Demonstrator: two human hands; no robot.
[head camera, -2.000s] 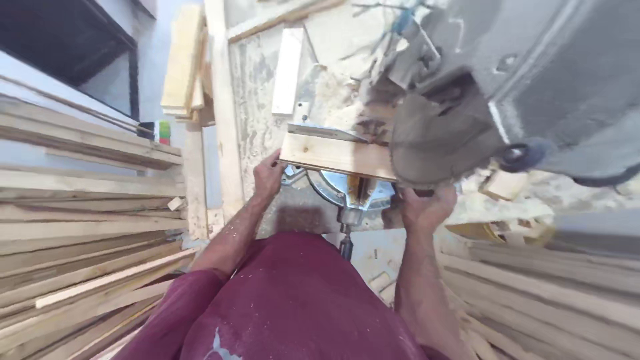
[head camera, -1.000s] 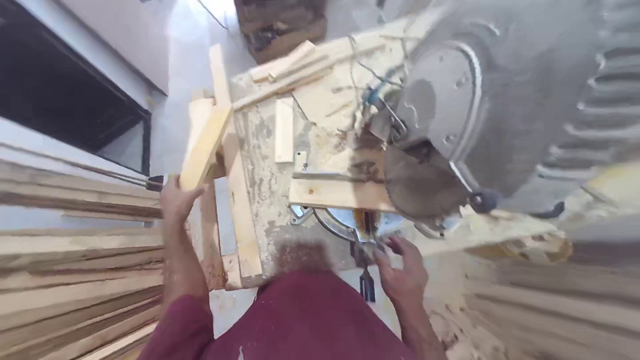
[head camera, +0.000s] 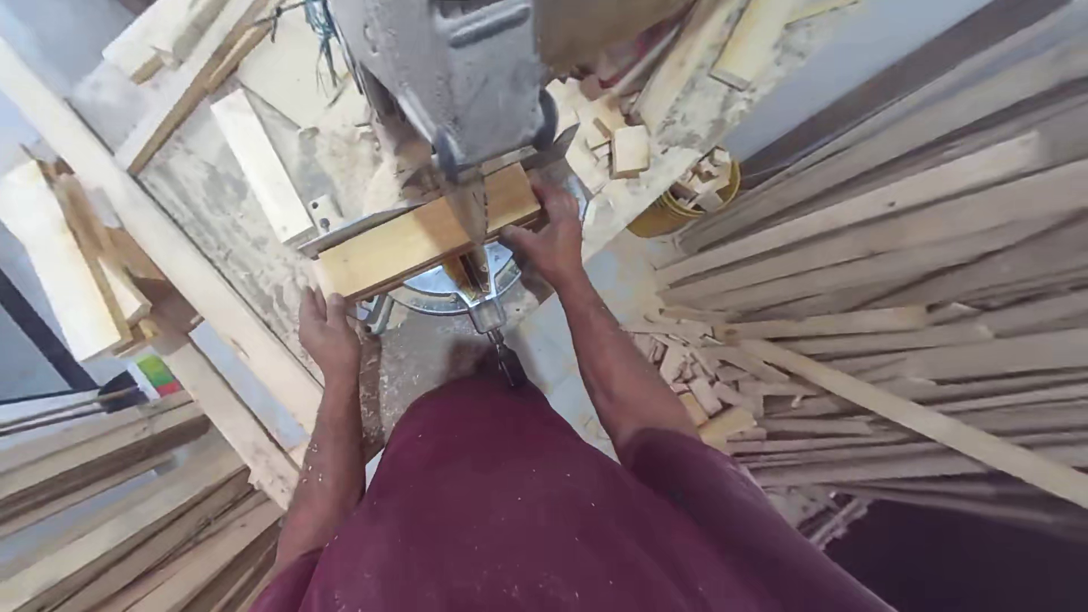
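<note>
A short wooden board (head camera: 391, 248) lies across the table of a miter saw (head camera: 489, 76), against its metal fence. The saw's head is over the board and its blade edge comes down in front of the wood. My left hand (head camera: 330, 333) touches the board's left end with the fingertips, the fingers fairly straight. My right hand (head camera: 552, 231) grips the right end, thumb at the near edge and fingers at the end. The saw's round metal base (head camera: 425, 293) shows below the board, with a handle (head camera: 506, 361) pointing towards my shirt.
Long boards are stacked at the right (head camera: 892, 255) and lower left (head camera: 102, 476). Offcuts (head camera: 629, 151) lie on the bench, and a yellow bucket (head camera: 663, 219) holds more. A white-faced board (head camera: 262, 166) lies left of the saw, and a long plank (head camera: 187, 263) runs along the bench's left side.
My left hand has moved from a board at the left to the board on the saw. My right hand has come up from near the saw handle to the board's right end. The view has turned.
</note>
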